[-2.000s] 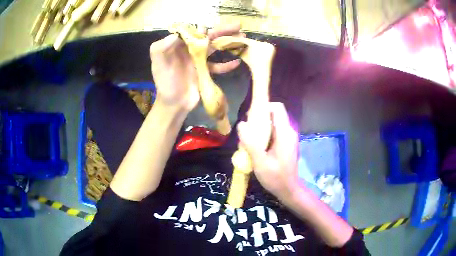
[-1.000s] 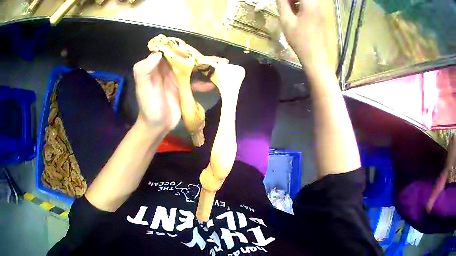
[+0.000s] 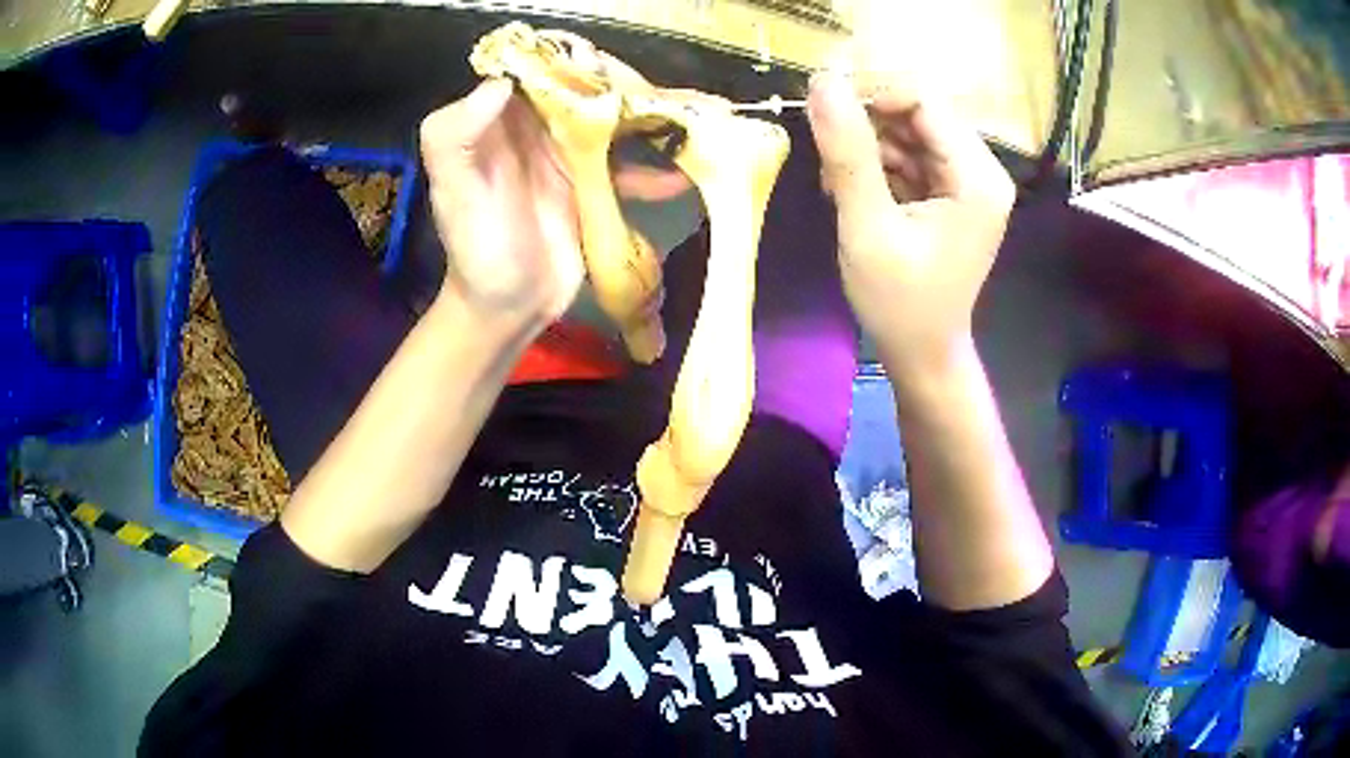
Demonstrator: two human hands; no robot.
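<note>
Two tan moulded legs with feet hang above my lap. My left hand [image 3: 511, 208] holds them by the foot ends. The shorter-looking leg [image 3: 610, 245] hangs close to my left hand, and the longer one [image 3: 714, 356] hangs to its right, peg end down over my shirt. The feet meet near the top, and a dark gap shows between them. My right hand [image 3: 911, 200] pinches a thin pale pin [image 3: 773, 105] between its fingertips. The pin points left at the heel side of the longer leg; I cannot tell whether it touches or enters.
The tan bench [image 3: 948, 45] edge curves across the top. A blue bin [image 3: 222, 518] of brown parts is at left, another blue-edged bin with pale scraps [image 3: 877, 518] at right. Blue stools [image 3: 67, 326] stand on both sides. Another person's purple-clad part [image 3: 1295, 541] shows at far right.
My right hand let go of the longer leg, reached to the bench, and has come back beside the feet with the thin pin. My left hand still holds both legs.
</note>
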